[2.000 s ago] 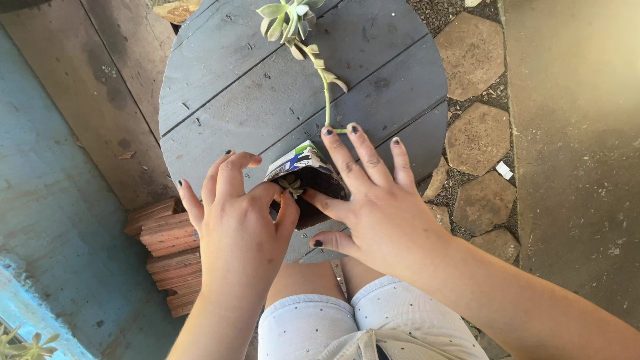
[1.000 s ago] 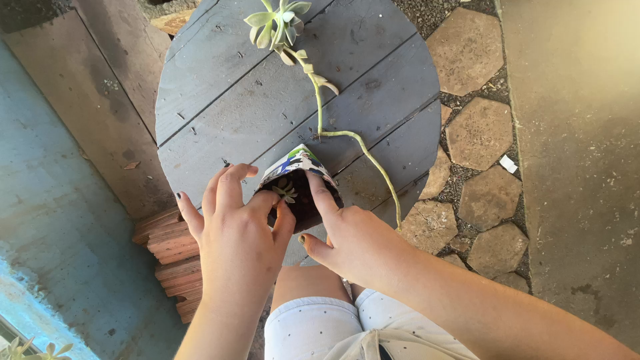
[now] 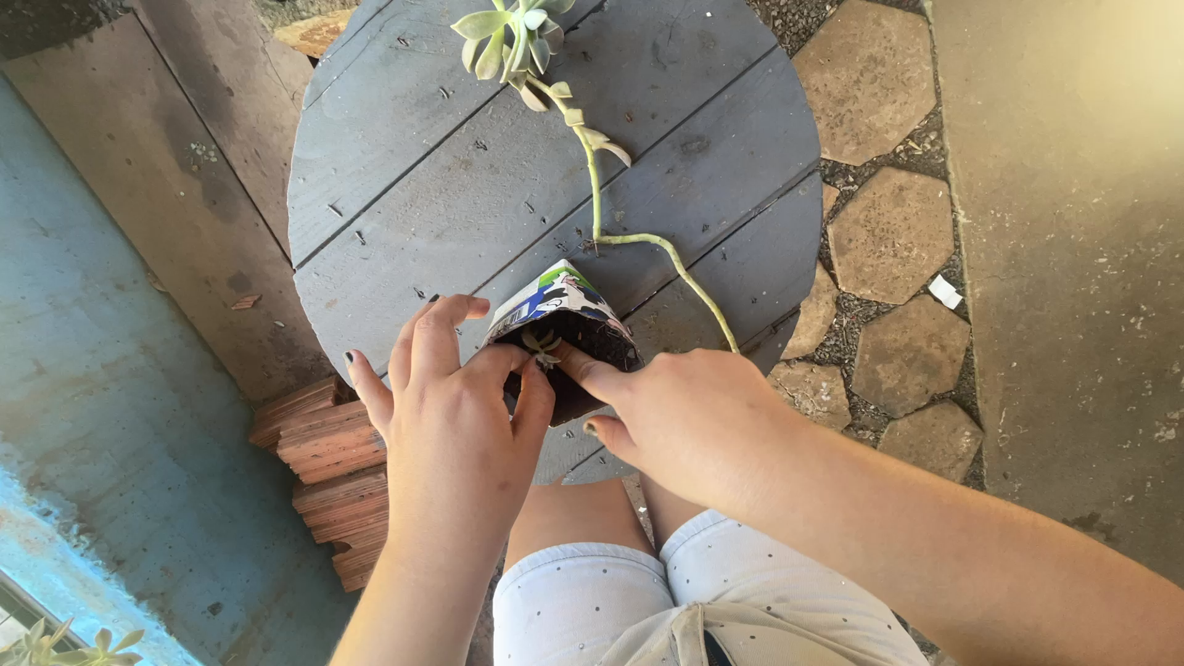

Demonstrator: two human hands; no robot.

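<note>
A printed carton (image 3: 561, 294) with dark soil inside rests near the front edge of a round grey wooden table (image 3: 416, 222), its open top towards me. Thumb and forefinger of my left hand (image 3: 462, 407) pinch a small succulent cutting (image 3: 542, 348) at the carton's mouth. My right hand (image 3: 684, 416) has its forefinger inside the carton, beside the cutting; its thumb is outside and its other fingers are hidden or curled. Beyond the carton lies a long bare succulent stem (image 3: 595, 185) with a leafy rosette (image 3: 516, 37) at its far end.
Stacked red clay bricks (image 3: 338, 444) stand left of the table, by a blue wall (image 3: 139, 388). Hexagonal pavers (image 3: 893, 236) set in gravel run along the right, with a small white scrap (image 3: 944, 291) among them. Another succulent (image 3: 83, 647) shows at the bottom left corner.
The fingers of my right hand, earlier spread over the table beyond the carton, have drawn back, and more of the long stem shows. My left hand stays at the cutting.
</note>
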